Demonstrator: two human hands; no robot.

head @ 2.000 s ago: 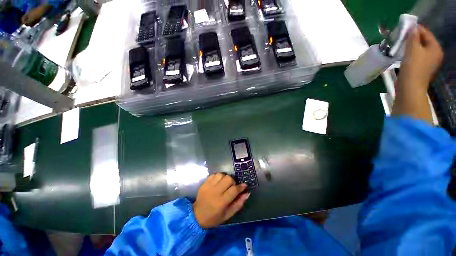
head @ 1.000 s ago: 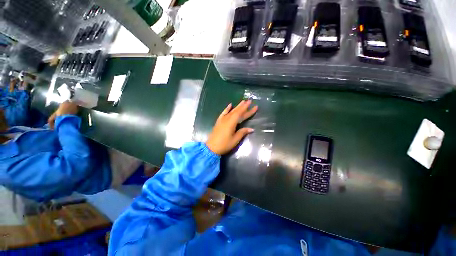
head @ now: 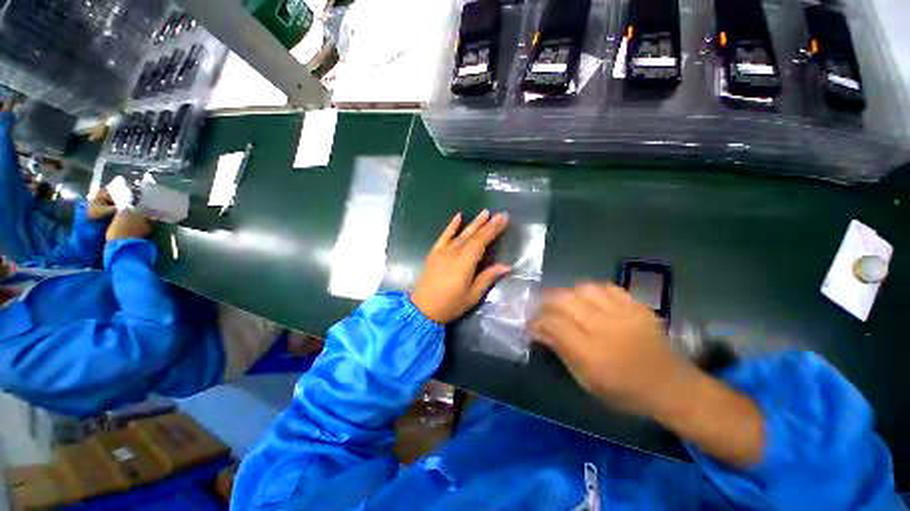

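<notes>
A clear shiny film strip (head: 521, 235) lies on the green bench mat. My left hand (head: 459, 269) rests on its left edge, fingers spread. My right hand (head: 609, 344) is blurred, with its fingertips at the lower right part of the strip; whether it pinches the film I cannot tell. A black keypad phone (head: 649, 284) lies screen up just beyond my right hand, which hides its keys.
Stacked clear blister trays (head: 659, 135) with black phones stand at the back. A white card (head: 856, 269) with a small round piece lies at right. A pale strip (head: 365, 230) and paper slips (head: 316, 138) lie left. Another worker's blue sleeve (head: 90, 319) is at far left.
My right hand has come into view from the right and now reaches across the phone's keys to the film strip. My left hand stays on the strip, which looks shifted and wrinkled.
</notes>
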